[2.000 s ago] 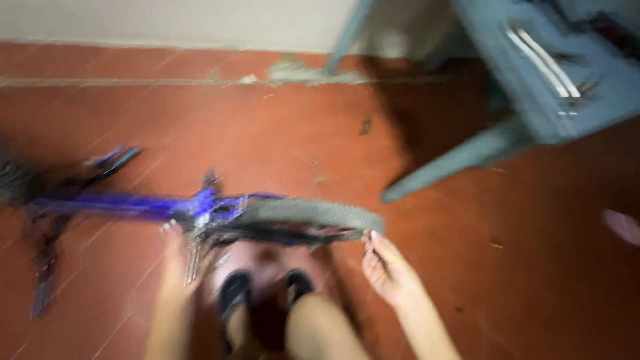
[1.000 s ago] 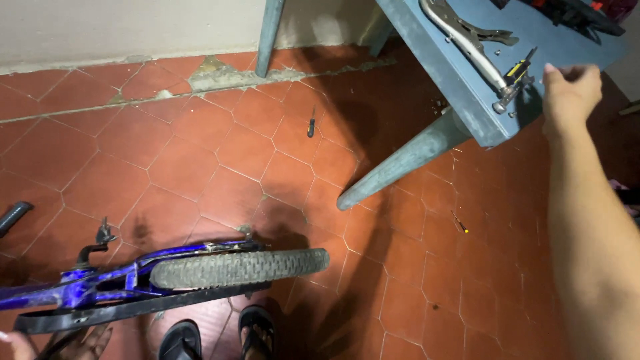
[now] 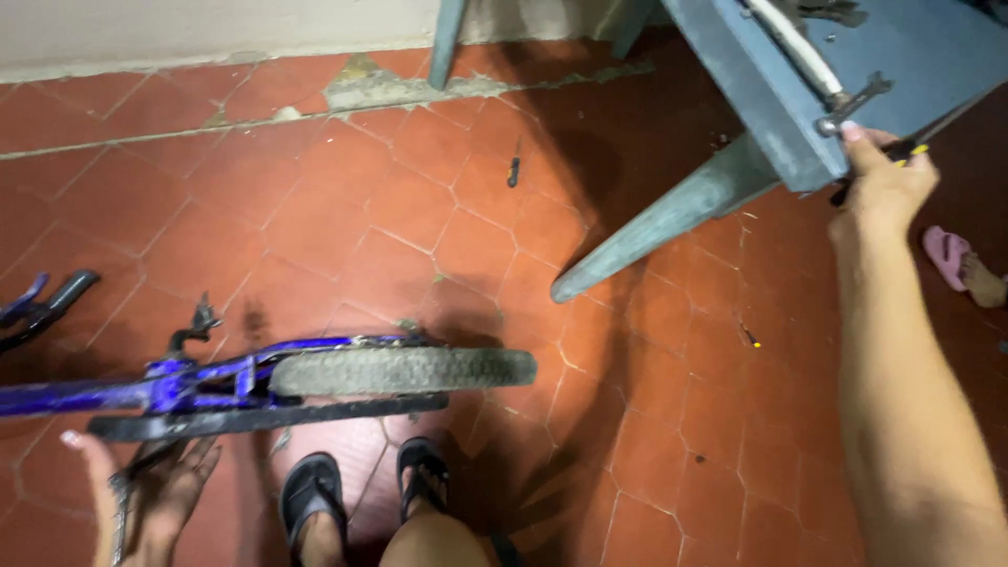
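A blue bicycle frame [image 3: 169, 390] with a treaded rear wheel [image 3: 402, 370] and a black chain guard [image 3: 268, 417] extends from the left. My left hand [image 3: 150, 488] is below the chain guard, fingers spread, around the crank and pedal [image 3: 120, 504]; whether it touches them is unclear. At the corner of a blue-grey table [image 3: 776, 102], my right hand [image 3: 886, 173] is closed around a black-and-yellow tool handle [image 3: 906, 150], partly hidden by the fingers. Its thumb touches the end of a metal wrench [image 3: 862, 98], beside a whitish curved bar [image 3: 795, 43].
A small screwdriver [image 3: 513, 172] lies on the red tiled floor, and a yellow-tipped object [image 3: 752, 339] farther right. A table leg [image 3: 654, 220] slants toward the wheel. The handlebar grip [image 3: 71, 291] is at left. Another person's foot in a pink sandal [image 3: 949, 256] shows at right.
My right hand has gone from beside the wheel to the table corner and has closed on the black-and-yellow handle. My left hand shows more fully below the chain guard than one second ago.
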